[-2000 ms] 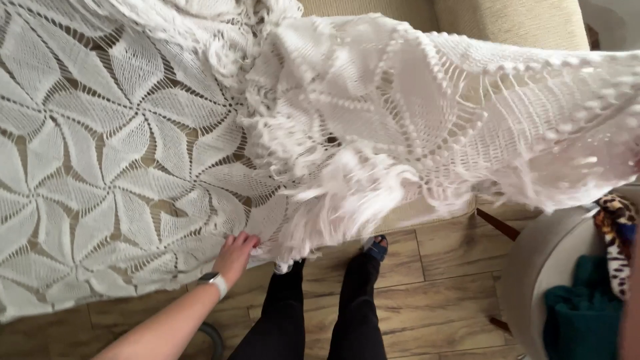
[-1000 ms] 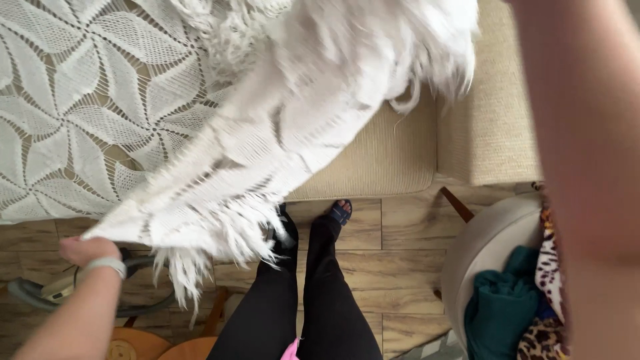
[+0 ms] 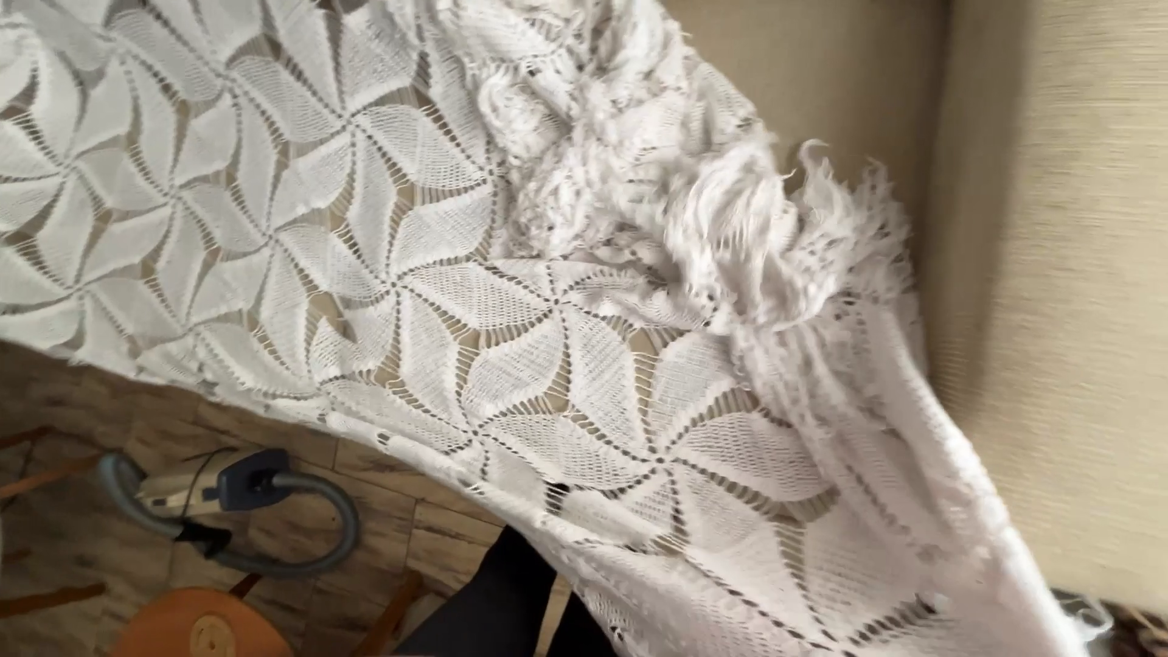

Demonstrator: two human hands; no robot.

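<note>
A white crocheted lace cover (image 3: 392, 283) with a pinwheel petal pattern lies over the beige sofa seat (image 3: 785, 55). Its fringed part is bunched in a heap near the upper middle of the head view. From there the cover stretches down to the lower right corner, drawn out over the seat's front edge. Neither my left hand nor my right hand shows in the frame, so what they hold cannot be seen.
The beige sofa arm (image 3: 1058, 274) stands at the right. On the wood-look floor at lower left lie a vacuum cleaner (image 3: 210, 484) with a grey hose and a round orange-brown wooden stool (image 3: 201, 630). My legs (image 3: 493, 593) are at the bottom, partly under the cover.
The lace that was lifted in a fringed fold now spreads flatter toward the lower right. My left hand, seen earlier at the cover's lower edge, has left the view.
</note>
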